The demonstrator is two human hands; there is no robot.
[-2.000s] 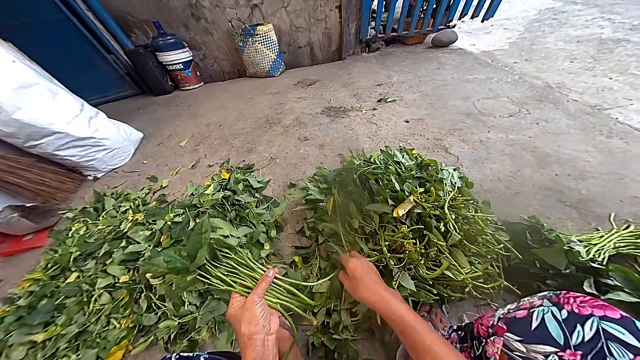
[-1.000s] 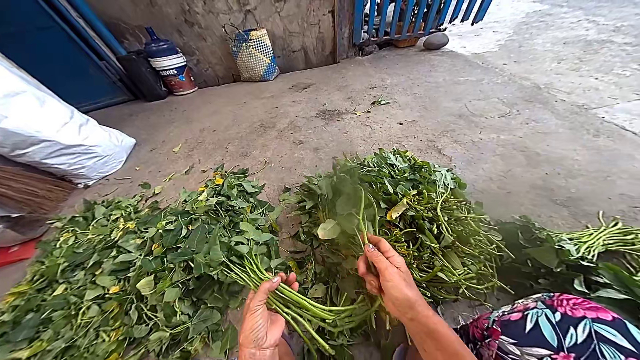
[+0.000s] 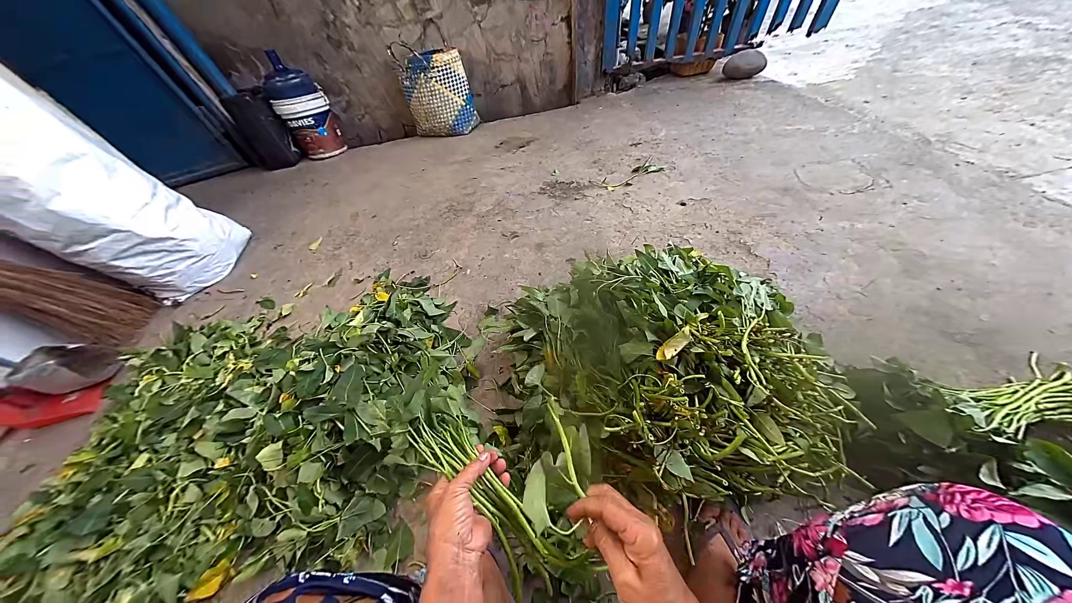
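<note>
My left hand (image 3: 465,507) is closed around a bunch of long green leafy stems (image 3: 448,444), their leaves lying over the left heap of greens (image 3: 251,444). Just to its right, my right hand (image 3: 624,532) pinches a single leafy stem (image 3: 565,448) between thumb and fingers, with a broad leaf beside the bunch's cut ends. Beyond my right hand lies a second heap of leafy stems (image 3: 712,377), with a yellow leaf (image 3: 674,344) on top.
More stems (image 3: 1017,402) lie at the far right by my flowered clothing (image 3: 930,544). A white sack (image 3: 109,193), a broom (image 3: 67,301) and a red dustpan (image 3: 54,406) are at the left. A paint bucket (image 3: 310,126) and woven bag (image 3: 440,92) stand by the wall.
My right hand, raised with a leafy stem a second ago, is now lower and nearer to me. My left hand keeps hold of the bunch throughout.
</note>
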